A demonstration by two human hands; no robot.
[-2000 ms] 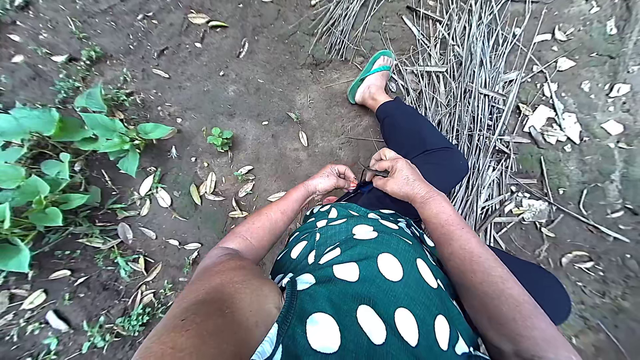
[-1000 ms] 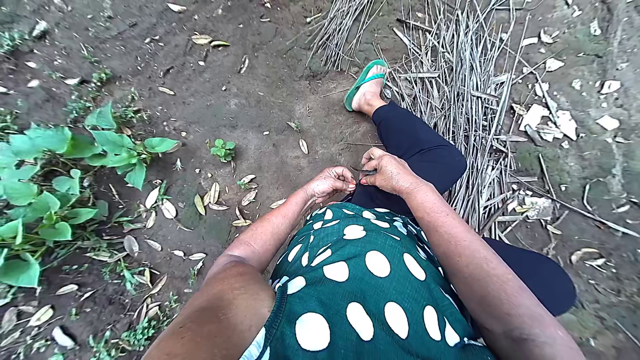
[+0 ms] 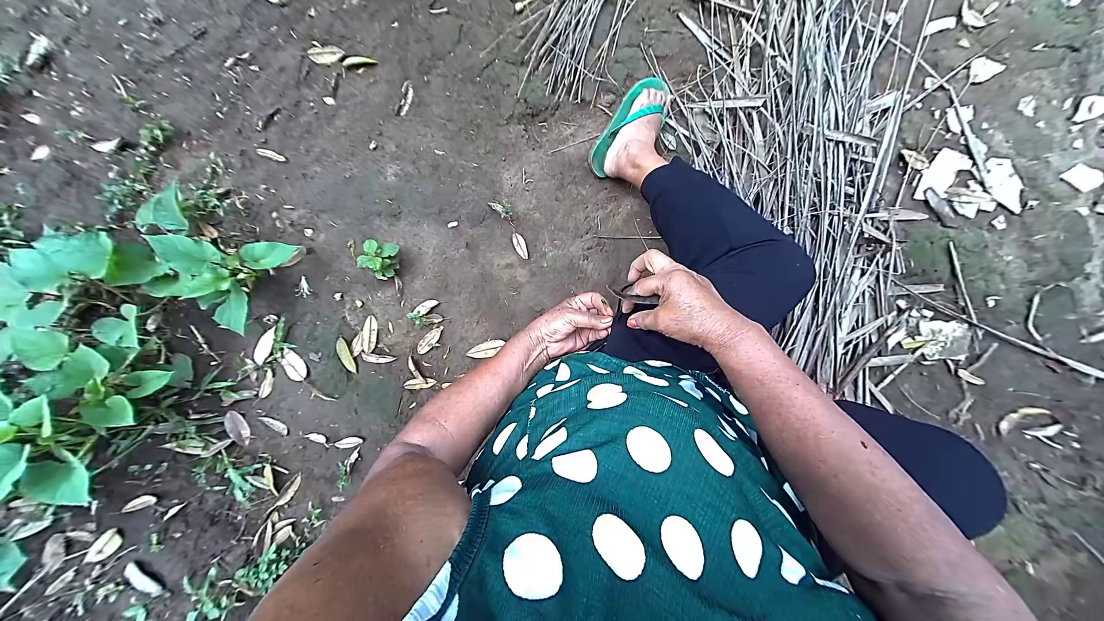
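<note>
Above my lap, my right hand grips a small dark, thin curved object, whose exact kind I cannot tell. Its tip points toward my left hand, which is close beside it with thumb and fingertips pinched together; whether something small is between them is too small to tell. Both hands are in front of the green polka-dot top and over dark leggings. My foot in a green flip-flop rests on the soil.
A long pile of dry stalks lies along the right of my leg. Pale broken pieces are scattered farther right. Leafy green plants grow at the left, and a small seedling and dry fallen leaves dot the brown soil.
My right hand has drawn slightly apart from my left hand, and the dark curved object shows more plainly between them. My foot and leg stay in place.
</note>
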